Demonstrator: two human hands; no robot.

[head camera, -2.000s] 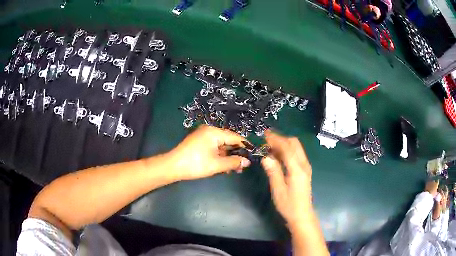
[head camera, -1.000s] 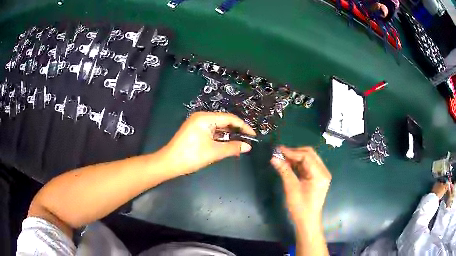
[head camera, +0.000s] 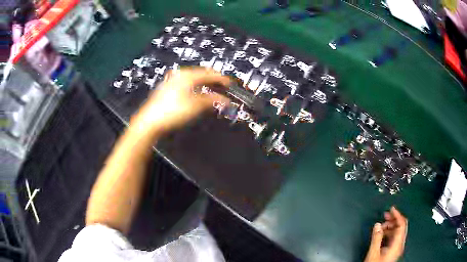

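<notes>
My left hand [head camera: 187, 97], blurred, is over the black mat [head camera: 220, 164] and holds a dark clipped piece [head camera: 241, 96] at its fingertips, above the rows. Silver at its finger side is too blurred to tell apart. Rows of clipped pieces [head camera: 279, 146], dark with silver ends, lie on the mat around and behind the hand. My right hand [head camera: 391, 235] is low at the right, cut off by the bottom edge, its fingers loosely curled with nothing visible in them. The tangled work pile [head camera: 381, 164] lies on the green bench right of the mat.
A row of ringed parts [head camera: 368, 123] lies behind the pile. White slips [head camera: 453, 192] are at the right edge, with round silver parts [head camera: 462, 234] nearby. Blue straps [head camera: 351, 38] lie at the far side. A red rack [head camera: 46, 30] and a person's pink sleeve [head camera: 38, 46] are upper left.
The view has swung left. My left hand has moved from beside the pile to over the mat with the dark piece. My right hand stays near the pile, and the silver bit it held no longer shows.
</notes>
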